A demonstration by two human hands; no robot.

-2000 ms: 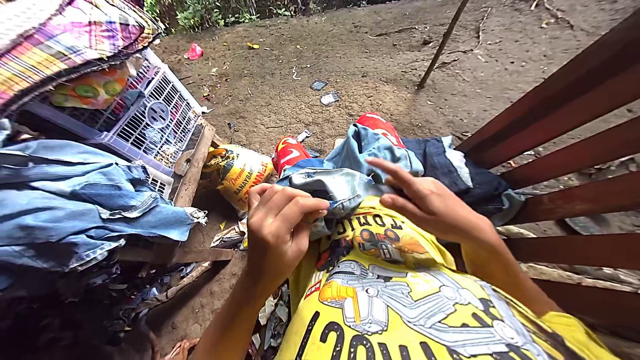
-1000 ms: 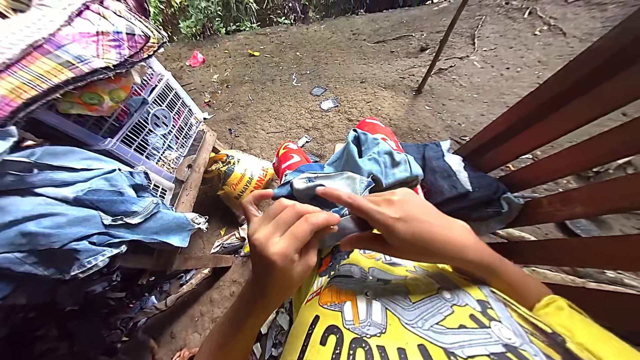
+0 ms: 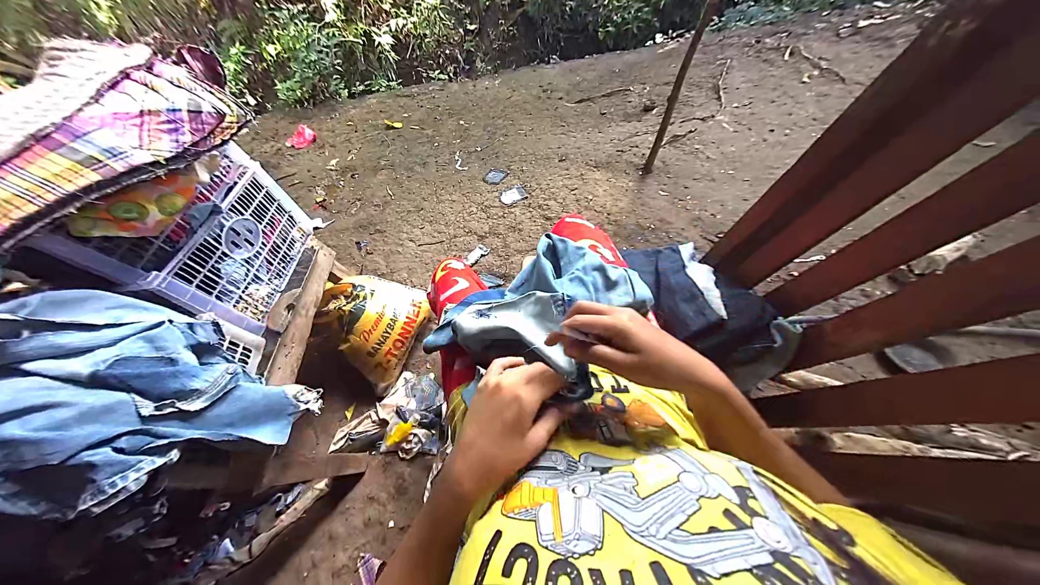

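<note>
Light blue denim cloth [image 3: 520, 317] lies bunched over my lap, on red patterned legwear [image 3: 457, 286]. My left hand [image 3: 513, 418] grips the near edge of this denim, fingers bent over it. Just right of it, my right hand [image 3: 613, 337] has its fingers curled against the cloth; whether something small is pinched between them is hard to tell. Dark blue denim [image 3: 678, 292] rests beside my right leg. More faded blue denim [image 3: 138, 398] is heaped at the left.
Wooden slats [image 3: 910, 325] rise close on my right. At the left are a plastic crate [image 3: 240, 244] under plaid fabric [image 3: 122, 138], a wooden frame edge [image 3: 301, 317] and a yellow printed sack [image 3: 382, 325]. A thin stick [image 3: 678, 89] stands on the dirt ground.
My hands were close together over the denim one second ago; my right hand has since lifted slightly away, its index finger now curled rather than extended. The view has tilted up.
</note>
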